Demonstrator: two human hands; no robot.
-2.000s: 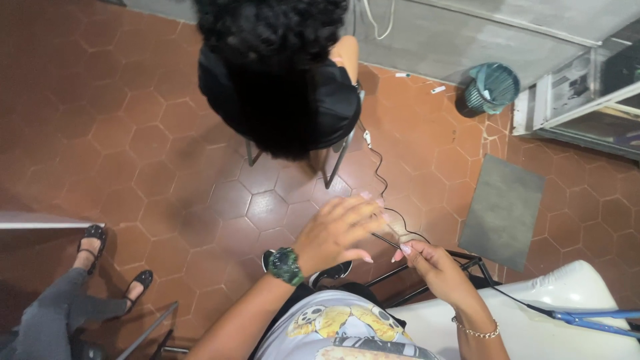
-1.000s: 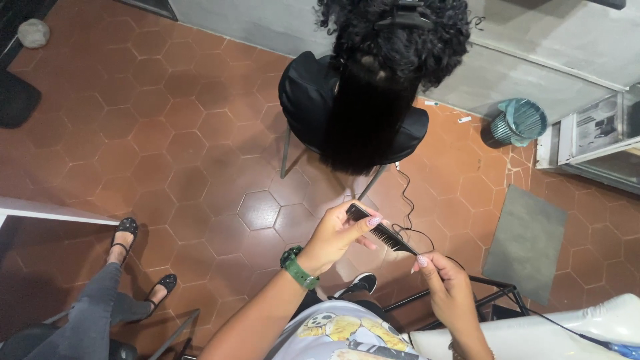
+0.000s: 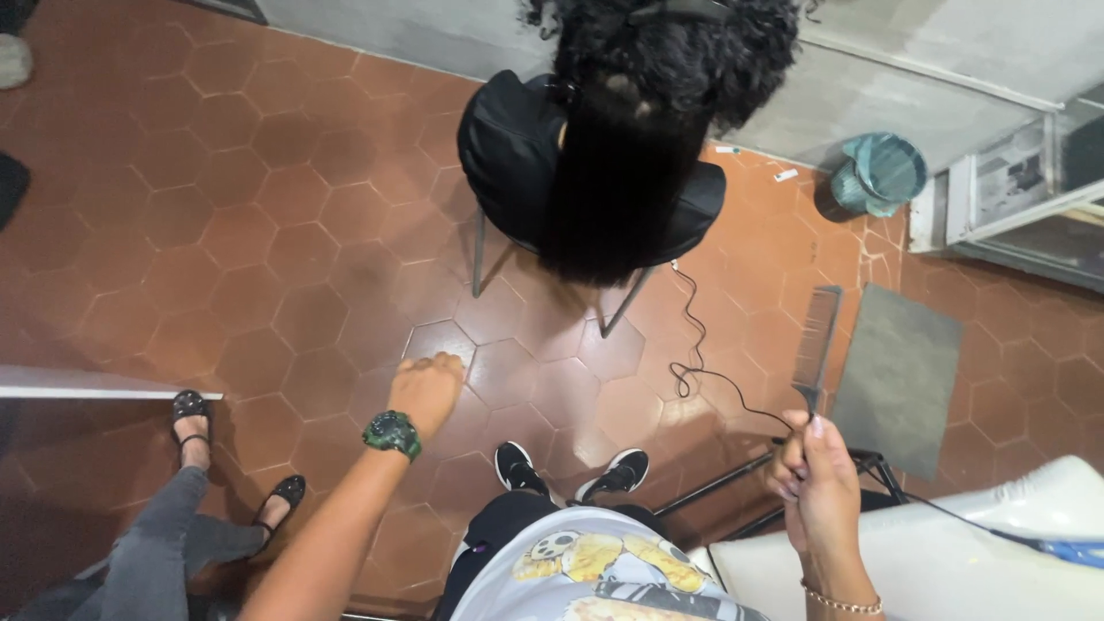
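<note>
My right hand (image 3: 819, 474) grips the thin handle of a dark tail comb (image 3: 818, 341), whose teeth face left and whose spine points up. On the left, my left hand (image 3: 429, 388) hangs over the tiled floor with its fingers curled; whether it holds anything cannot be told. A person seated on a chair (image 3: 479, 250) has their back to me. The lower part of their dark hair (image 3: 617, 190) hangs straight and smooth, while the curly upper part (image 3: 681, 60) is gathered up under a dark band or clip. Neither hand touches the hair.
A black cable (image 3: 700, 332) crosses the floor from the chair to the right. A bin (image 3: 880, 172) stands by the wall, near a grey mat (image 3: 901, 379). At the lower right are a white basin-like surface (image 3: 931, 561) and a blue item (image 3: 1074, 550). Another person's legs (image 3: 164, 526) are at lower left.
One second ago both hands were together at the comb; now they are apart, the comb upright in my right hand and my left hand off to the left. The view has shifted.
</note>
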